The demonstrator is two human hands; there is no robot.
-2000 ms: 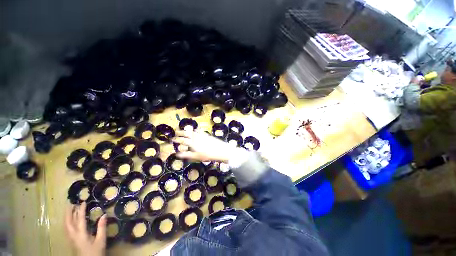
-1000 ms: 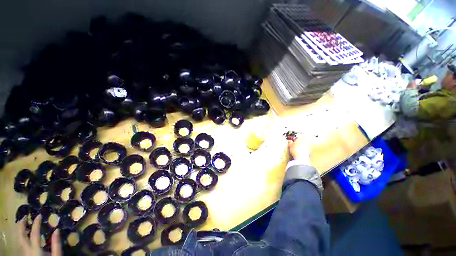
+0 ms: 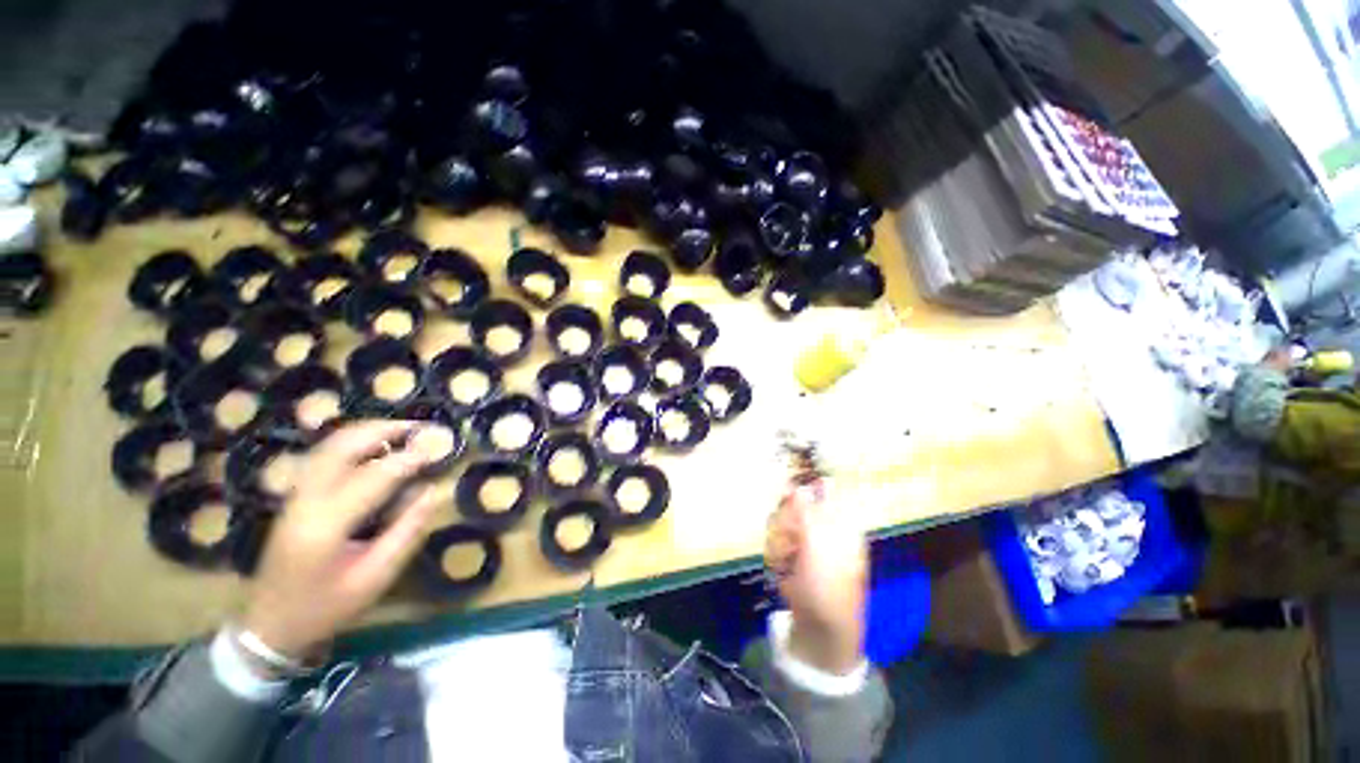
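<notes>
Black cups [image 3: 394,368] with pale centres stand in loose rows on the tan board. My left hand [image 3: 336,537] is over the front left rows, palm down with fingers apart; it covers a few cups, and whether a fingertip touches one is unclear. My right hand [image 3: 820,574] is near the front edge, right of the cups, closed on a bunch of thin dark red leads [image 3: 806,459] that stick out past its fingertips.
A pile of black cups [image 3: 597,179] lies behind. A yellow glue bottle [image 3: 831,358] lies right of the rows. Stacked trays [image 3: 999,179] stand back right. White parts lie beyond them and in a blue bin [image 3: 1029,574] below the edge. Another person's sleeve [image 3: 1298,418] shows far right.
My right hand has come back from the spot where the leads lay, with the bunch in it. My left hand now reaches over the cups. The camera view has shifted.
</notes>
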